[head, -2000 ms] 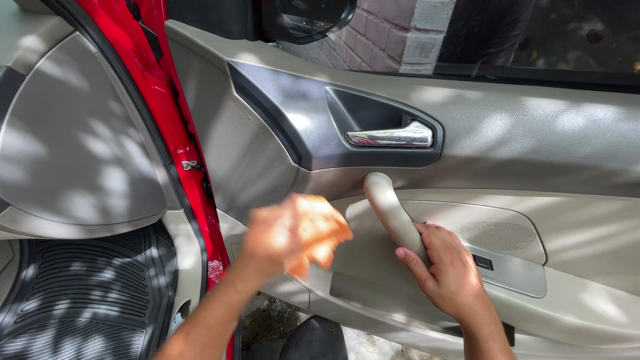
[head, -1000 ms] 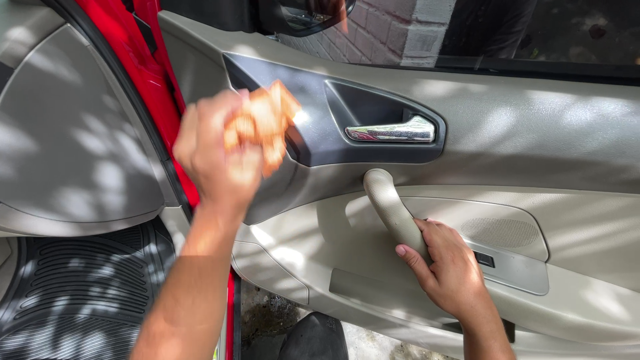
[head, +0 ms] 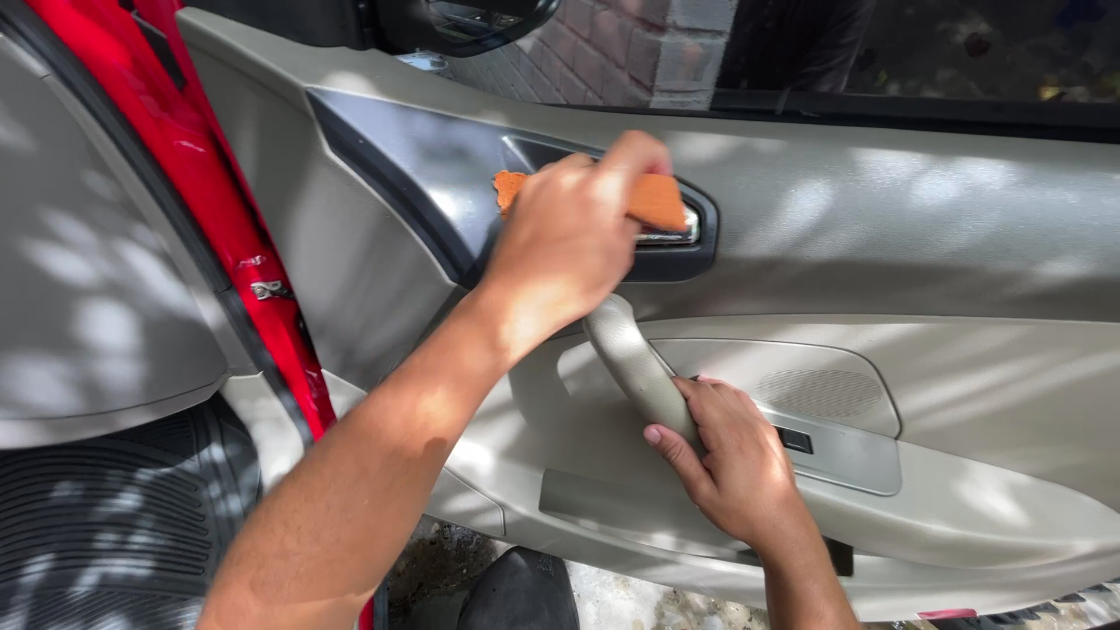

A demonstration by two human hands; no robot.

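An orange cloth (head: 656,201) is bunched in my left hand (head: 569,236), which lies over the dark trim around the inner door handle (head: 687,229). The cloth covers part of that chrome handle; one corner of it sticks out left of my fingers. Lower down, my right hand (head: 735,446) grips the lower end of the beige pull handle (head: 634,359) of the car door, its thumb on the near side. The door panel (head: 875,271) is grey above and beige below, with patches of sunlight.
Left of the door stand the red door frame (head: 210,192) and a metal latch part (head: 269,290). A ribbed black floor mat (head: 105,516) lies at lower left. A window switch (head: 794,439) is beside my right hand. The side mirror (head: 472,26) is above, a black shoe (head: 521,591) below.
My left hand has moved right with the orange cloth, from the left part of the dark trim onto the inner door handle. My right hand has stayed on the pull handle.
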